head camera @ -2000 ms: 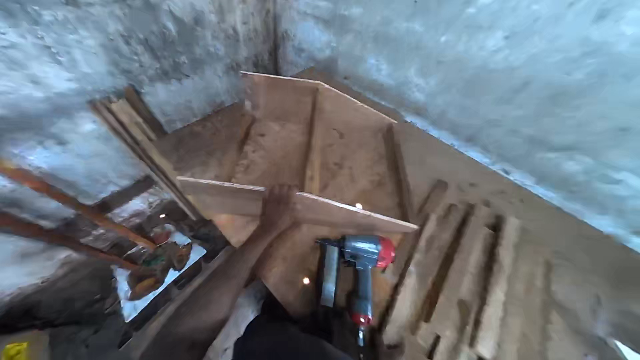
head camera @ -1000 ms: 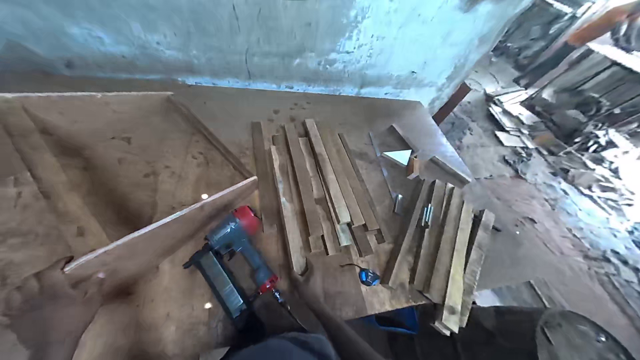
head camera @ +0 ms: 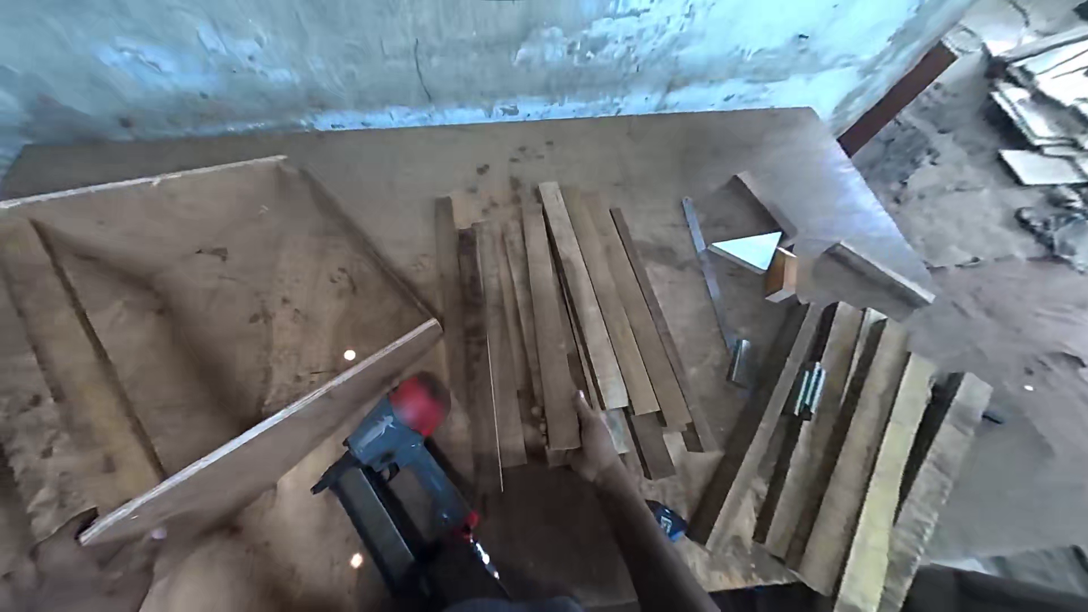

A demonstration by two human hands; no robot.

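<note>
At the lower left, my left hand (head camera: 85, 561) is at the near end of a plywood side panel (head camera: 272, 433) of a wooden frame; whether its fingers grip the panel is unclear. My right hand (head camera: 595, 442) touches the near end of a wooden strip (head camera: 548, 340) in a loose bundle. A blue and black pneumatic nailer (head camera: 395, 476) with a red cap lies between the frame and the bundle. Inside the frame, a wooden crosspiece (head camera: 81, 357) runs between the side panels.
More wooden strips (head camera: 858, 450) lie at the right with metal staples (head camera: 809, 391) on top. A steel ruler (head camera: 705, 263), a try square (head camera: 765, 255) and a blue tape measure (head camera: 667, 520) are on the table (head camera: 612, 144). Behind stands a painted wall (head camera: 476, 59).
The view has swung to the right. My right hand, near the nailer's lower end before, is now at the strips. My left hand has moved from the panel's middle to its near left end.
</note>
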